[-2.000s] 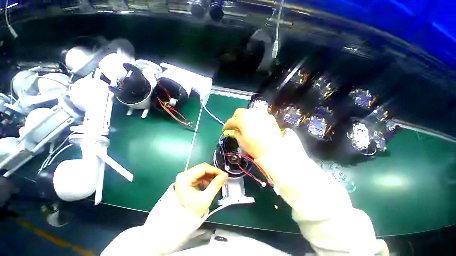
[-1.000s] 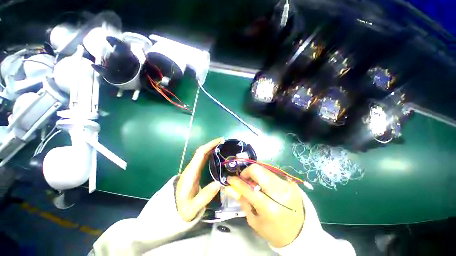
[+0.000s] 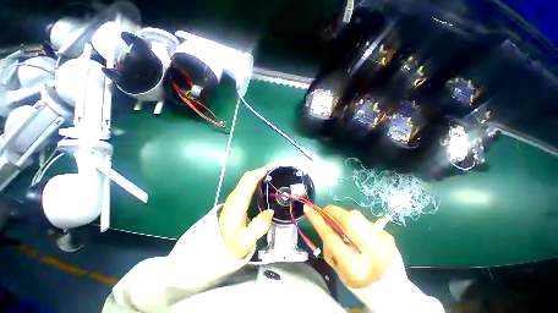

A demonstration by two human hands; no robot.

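The camera housing (image 3: 282, 241) stands in front of me with its round black open end (image 3: 285, 178) facing up and its white foot toward my body. My left hand (image 3: 238, 214) is closed around the left side of the housing, thumb near its rim. My right hand (image 3: 358, 244) holds the red and orange wire leads (image 3: 333, 221) that come out of the black well. Another red lead with a small white connector plug (image 3: 316, 251) hangs down beside the right fingers. A small white part shows inside the well. The right fingertips are at the housing's right rim.
White camera bodies (image 3: 72, 200) are piled at left. Another open housing with orange wires (image 3: 197, 114) lies at the upper left. Camera modules (image 3: 404, 127) stand on a dark surface at upper right. A tangled heap of thin pale strands (image 3: 398, 197) lies right of my hands. A white cable (image 3: 275, 127) crosses the green mat.
My right hand has come down from above the housing and now holds the wires, drawn slightly right since a second ago. My left hand has closed on the housing. The view has shifted.
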